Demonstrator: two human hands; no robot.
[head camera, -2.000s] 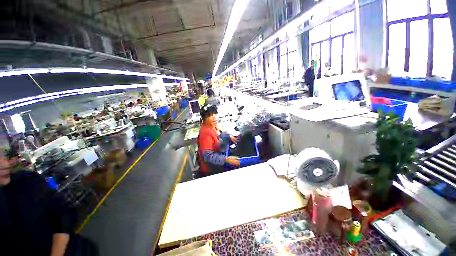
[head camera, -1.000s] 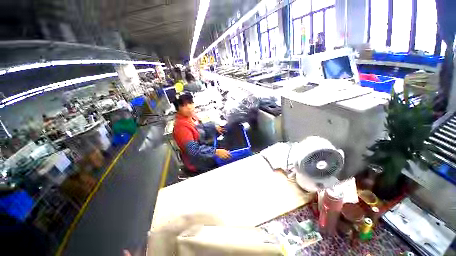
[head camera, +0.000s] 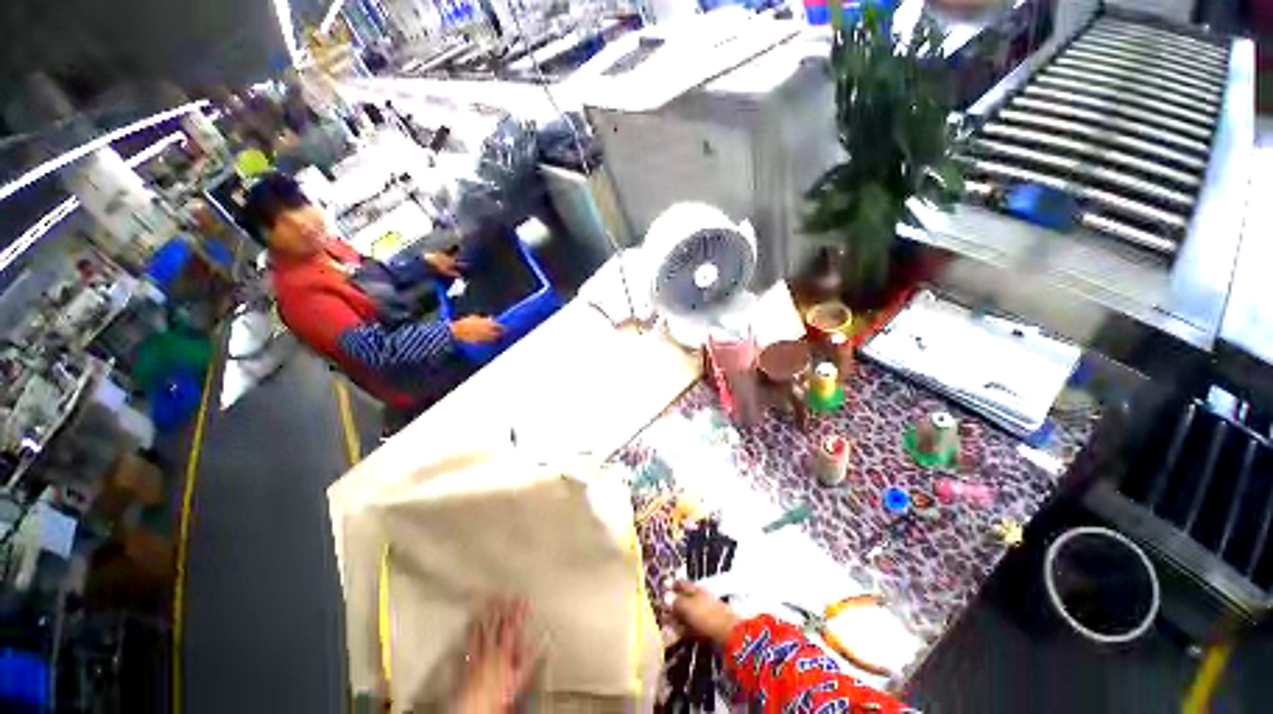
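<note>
A large beige sheet or kraft bag (head camera: 545, 558) with yellow edges lies on the near left part of the table. My left hand (head camera: 500, 653) rests flat on it with the fingers apart, near the bottom of the view. Loose black strips (head camera: 709, 552) lie on the patterned table just right of the beige piece. My right hand (head camera: 698, 611), in a red patterned sleeve, is at these strips. Its fingers are curled, and whether they grip a strip is not clear.
Thread spools (head camera: 832, 458), a pink cup (head camera: 732, 366), a white fan (head camera: 702, 272) and papers (head camera: 977, 360) stand or lie on the table. A plant (head camera: 882, 154) is behind. A person in red (head camera: 328, 300) sits beyond with a blue tote (head camera: 524, 314). A roller conveyor (head camera: 1110, 126) is at right.
The view has tilted down and turned right. Both hands are now clearly in view, one on the beige piece and one at the black strips. More of the patterned table shows.
</note>
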